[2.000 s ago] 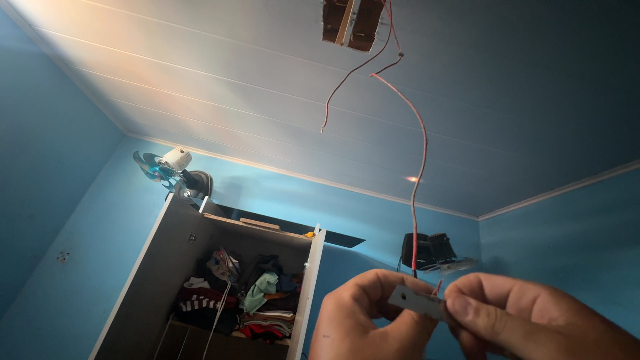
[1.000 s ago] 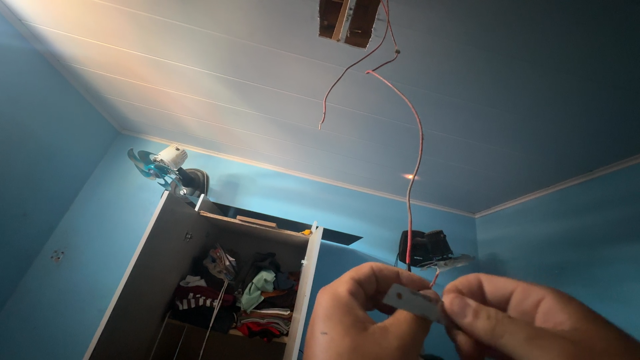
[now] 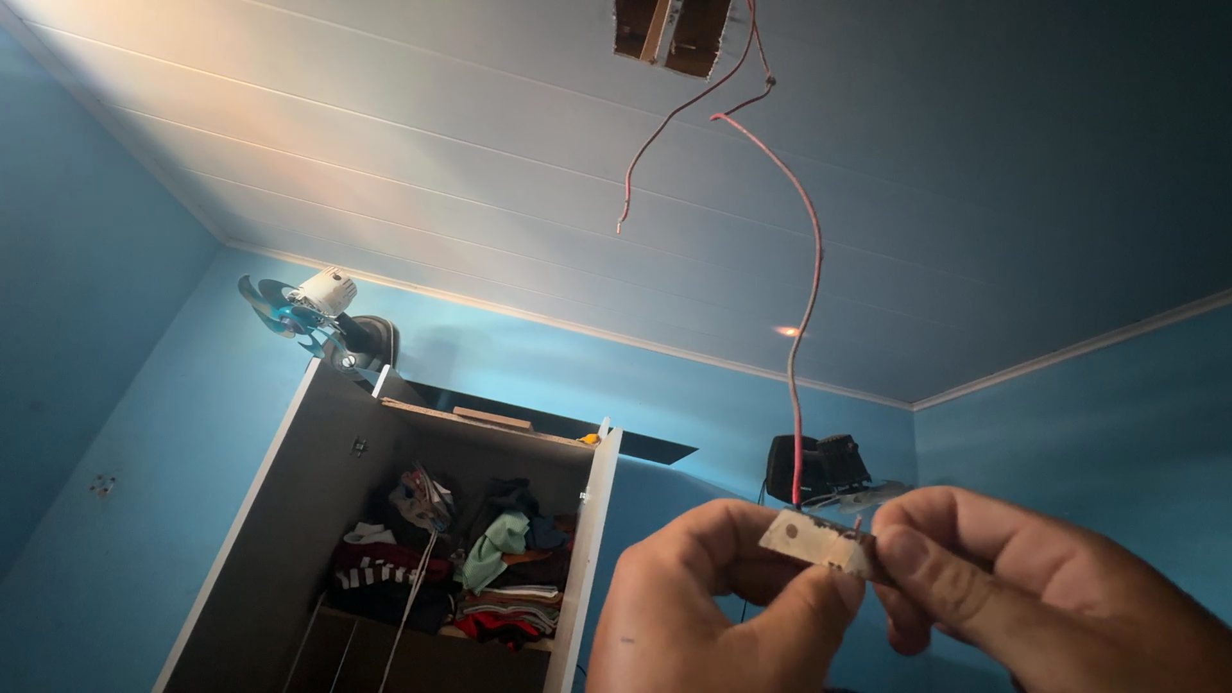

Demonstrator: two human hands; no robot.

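Note:
My left hand (image 3: pixel 722 602) pinches a small pale flat plate (image 3: pixel 816 544) with a round hole near one end. The fingertips of my right hand (image 3: pixel 1011 577) close on the plate's right end, where a short bit of bare wire (image 3: pixel 858 526) sticks up. A reddish electrical wire (image 3: pixel 818 250) hangs from the ceiling and runs down to the plate, behind my left fingers. A second wire (image 3: pixel 647 154) dangles free to the left, its stripped tip pointing down. What my right fingertips cover cannot be seen.
Both wires come from a rough square opening (image 3: pixel 671 34) in the panelled ceiling. An open wardrobe (image 3: pixel 577 539) with piled clothes (image 3: pixel 500 553) stands at lower left, with a fan (image 3: pixel 322 303) on top. A black object (image 3: pixel 818 465) sits by the far wall behind my hands.
My right fingers have shifted slightly at the plate's right end, and the plate has tilted a little and looks brighter. Both hands have kept their hold near the wire's lower end.

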